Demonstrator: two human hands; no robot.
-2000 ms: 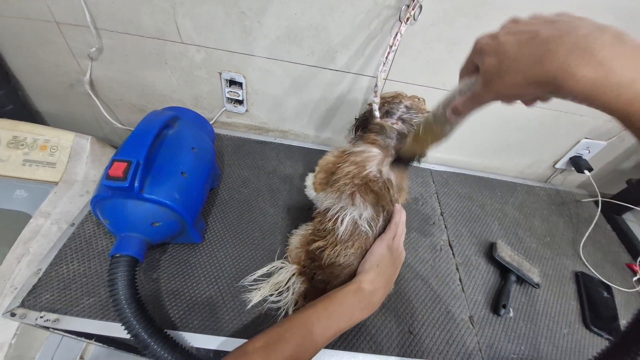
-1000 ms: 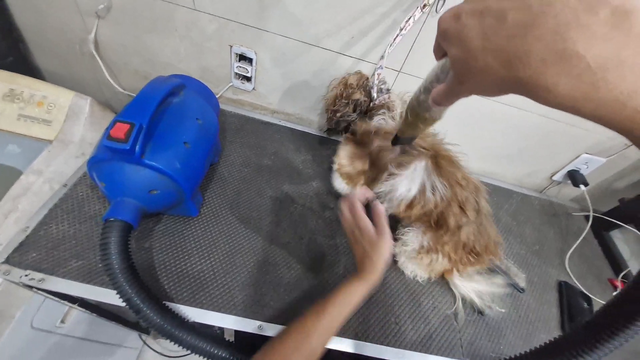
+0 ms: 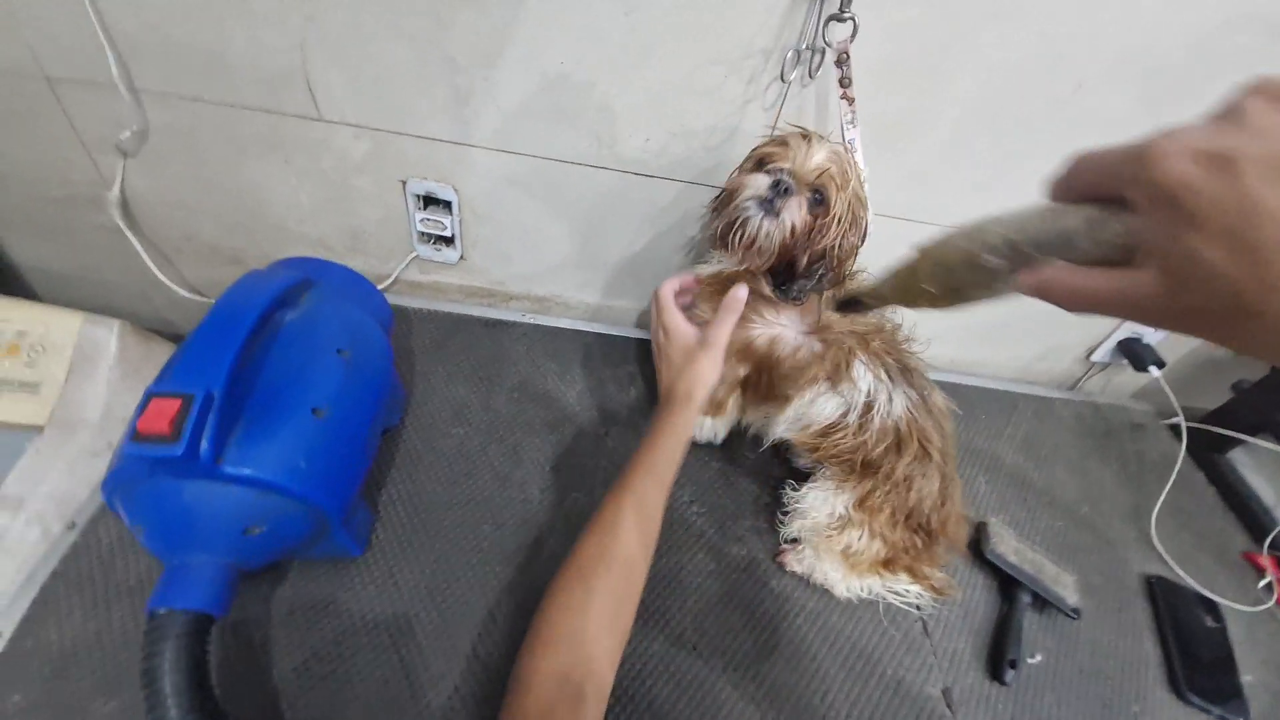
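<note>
A damp brown-and-white long-haired dog [image 3: 850,400] sits on the black rubber mat, its face turned toward me and its neck in a printed grooming loop [image 3: 847,100]. My left hand [image 3: 693,340] rests with spread fingers against the dog's chest and shoulder. From the right, my right hand [image 3: 1170,230] is closed around a dirty, tapered dryer nozzle [image 3: 980,255], whose dark tip is by the dog's neck and upper back. A blue pet dryer [image 3: 270,410] with a red switch stands at the left, a black corrugated hose [image 3: 180,665] leading from it.
A slicker brush [image 3: 1025,590] and a black phone [image 3: 1195,645] lie on the mat [image 3: 480,560] at the right. A white cable [image 3: 1170,480] runs from a plug in the wall. Scissors [image 3: 805,55] hang beside the loop. A wall socket [image 3: 434,220] is behind the dryer.
The dog's face has turned toward me. My left hand has moved from the dog's flank to its chest. My right hand and the nozzle have shifted right relative to the dog.
</note>
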